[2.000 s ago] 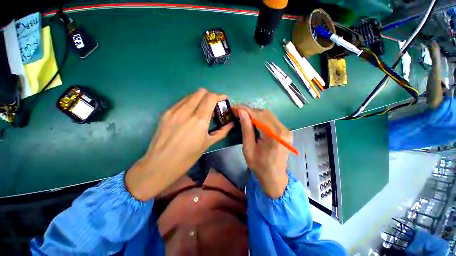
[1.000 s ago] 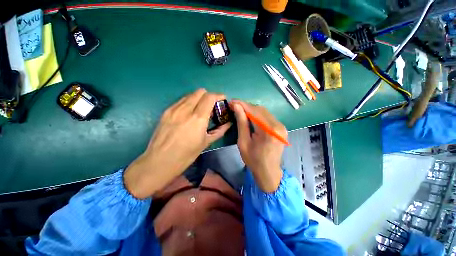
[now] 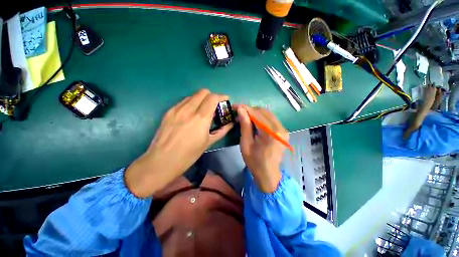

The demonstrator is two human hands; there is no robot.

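Observation:
My left hand (image 3: 183, 133) holds a small open electronic module (image 3: 224, 111) by its edges, near the front edge of the green mat. The module is black with a white and gold inside, tilted towards me. My right hand (image 3: 260, 138) holds a slim orange stick tool (image 3: 272, 132) like a pen. Its back end points down and right; its tip is hidden at my fingertips, at the module's right side. Two similar open modules lie on the mat, one (image 3: 219, 49) beyond my hands and one (image 3: 81, 100) at the left.
Silver tweezers (image 3: 285, 87), white-and-orange tools (image 3: 302, 73), a brown round pot (image 3: 311, 40) and a yellow-brown square (image 3: 333, 78) lie right. An orange-and-black screwdriver (image 3: 272, 25) hangs behind. Black fob (image 3: 89, 40) and yellow paper (image 3: 46, 62) lie left. Another person's blue sleeve (image 3: 425, 134) shows far right.
The module in my left hand has tilted slightly, and its white part shows more clearly than one second ago. The other person's arm at the right has moved. My hands have stayed nearly in place.

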